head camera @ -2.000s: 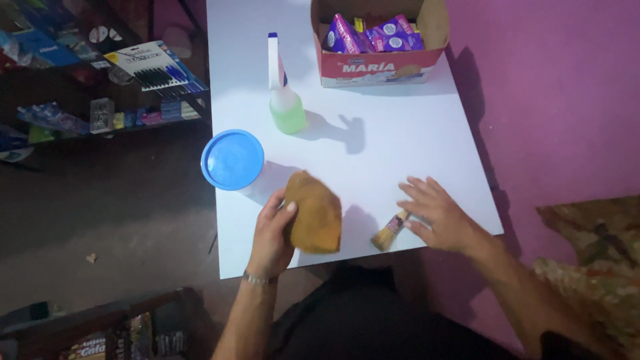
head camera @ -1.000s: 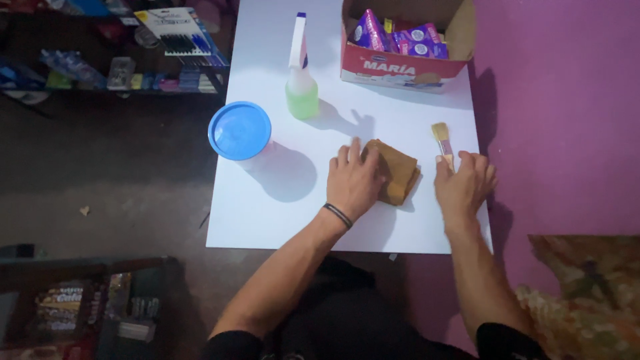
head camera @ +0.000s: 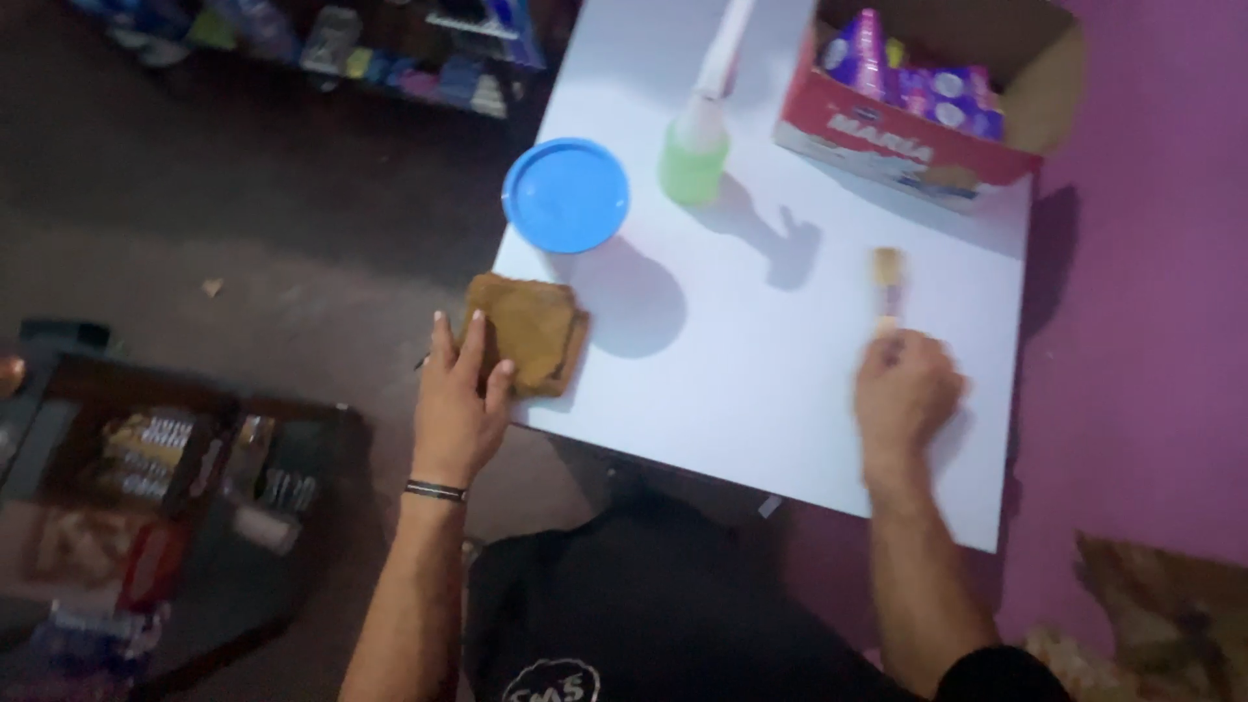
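Observation:
A folded brown cloth (head camera: pixel 531 331) lies at the left edge of the white table (head camera: pixel 741 390). My left hand (head camera: pixel 460 414) rests on its left side with the fingers spread, and the palm is over the table's edge. At the right part of the table, my right hand (head camera: pixel 907 395) is closed around the handle of a paintbrush (head camera: pixel 887 278), whose bristles point away from me. Beyond the cloth stands a container with a blue lid (head camera: pixel 566 195). A spray bottle with green liquid (head camera: pixel 694 161) stands to the right of that lid.
An open red cardboard box (head camera: pixel 907 146) holding purple packets (head camera: pixel 951 97) stands at the table's far right. Shelves with goods are at the upper left, and a dark rack with packages (head camera: pixel 156 448) is at the lower left. A purple surface lies to the right.
The cloth has moved left across the table with my left hand, from near the middle to the left edge. Two seconds ago my right hand was open beside the brush; now it grips it. The view has turned.

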